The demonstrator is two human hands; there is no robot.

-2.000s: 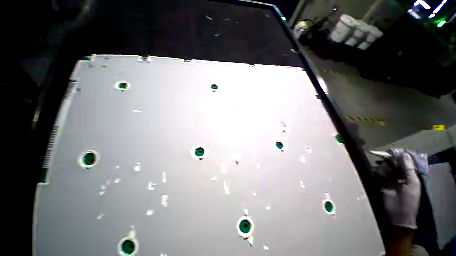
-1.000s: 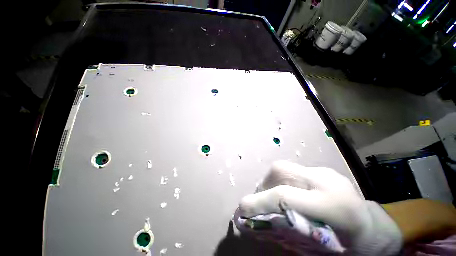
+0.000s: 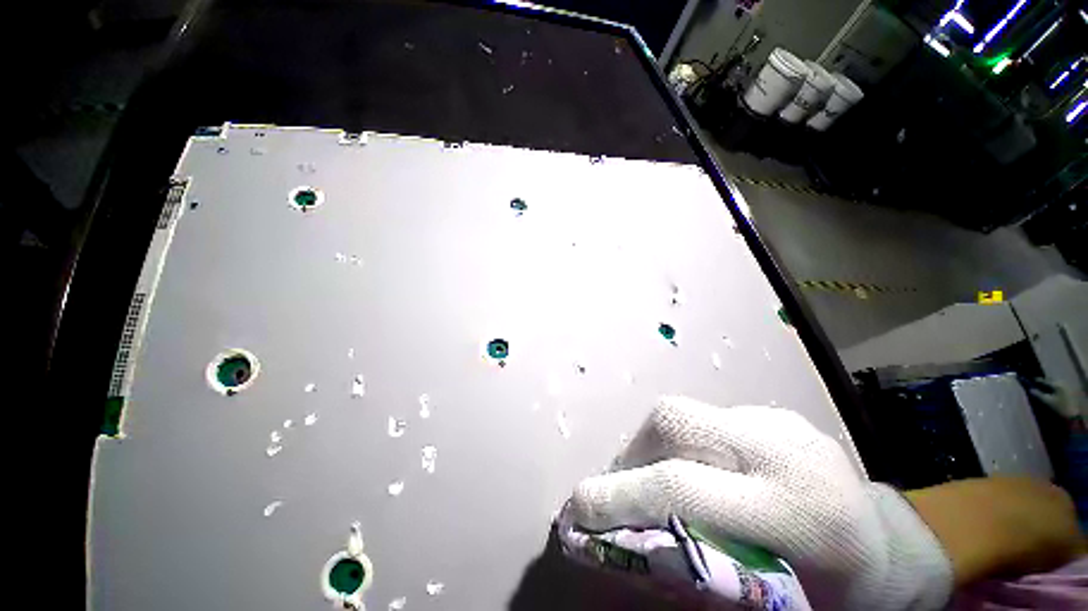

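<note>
A large white-faced panel [image 3: 394,287] with green-ringed holes lies in front of me, with several small white dabs on its surface. My right hand [image 3: 740,483], in a white knitted glove, is over the lower right of the panel. It is closed around a crumpled white squeeze tube [image 3: 716,571] with green and purple print. The tube's nozzle is hidden by the hand, so I cannot tell whether it touches the panel. A dark shadow lies beside the hand. My left hand is not in view.
The black tabletop [image 3: 358,72] with light crumbs lies beyond the panel. White buckets [image 3: 778,81] stand on the floor at the upper right. A second white panel [image 3: 1000,418] is at the right, with part of a person's hand [image 3: 1055,396] near it.
My right hand has come from beyond the table's right edge onto the panel with the tube. Over the last second it has stayed in nearly the same place.
</note>
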